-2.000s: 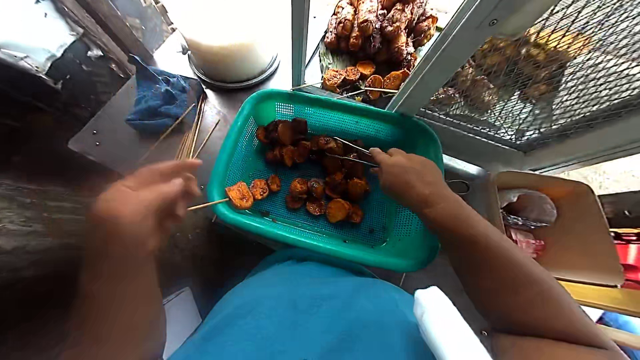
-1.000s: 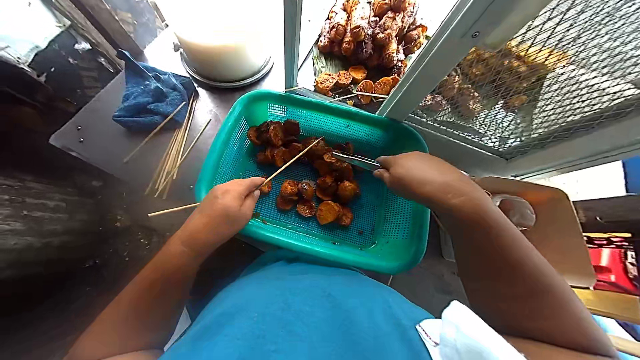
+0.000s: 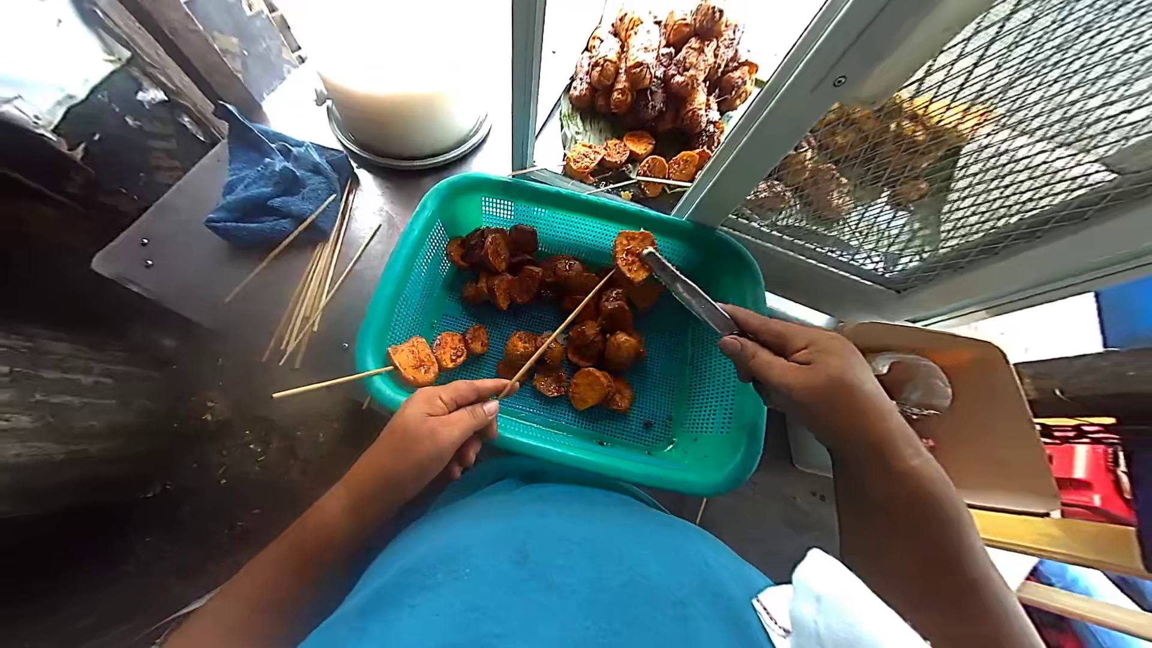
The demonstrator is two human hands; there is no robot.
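Note:
My left hand [image 3: 447, 426] grips a bamboo skewer [image 3: 562, 328] near its lower end, over the front left of a green plastic basket [image 3: 711, 463]. The skewer's upper tip meets a browned, glazed food slice [image 3: 633, 255]. Metal tongs [image 3: 688, 292] in my right hand [image 3: 792, 364] hold that slice above the basket. More dark glazed pieces [image 3: 589, 387] lie on the perforated bottom. A loaded skewer [image 3: 333, 382] with several orange pieces rests across the basket's left rim. Whether the tip has pierced the slice is hard to tell.
Loose skewers [image 3: 315, 279] lie left of the basket beside a blue cloth [image 3: 274, 175]. A pale round container [image 3: 405, 99] stands behind. Glazed food pieces [image 3: 657, 72] are piled past a metal frame [image 3: 774, 108] with mesh. A cardboard box [image 3: 972, 414] is at the right.
Two seconds ago my left hand was off the basket's left side, without this skewer. The tongs, low among the pieces a second ago, are now raised with a slice at the skewer's tip.

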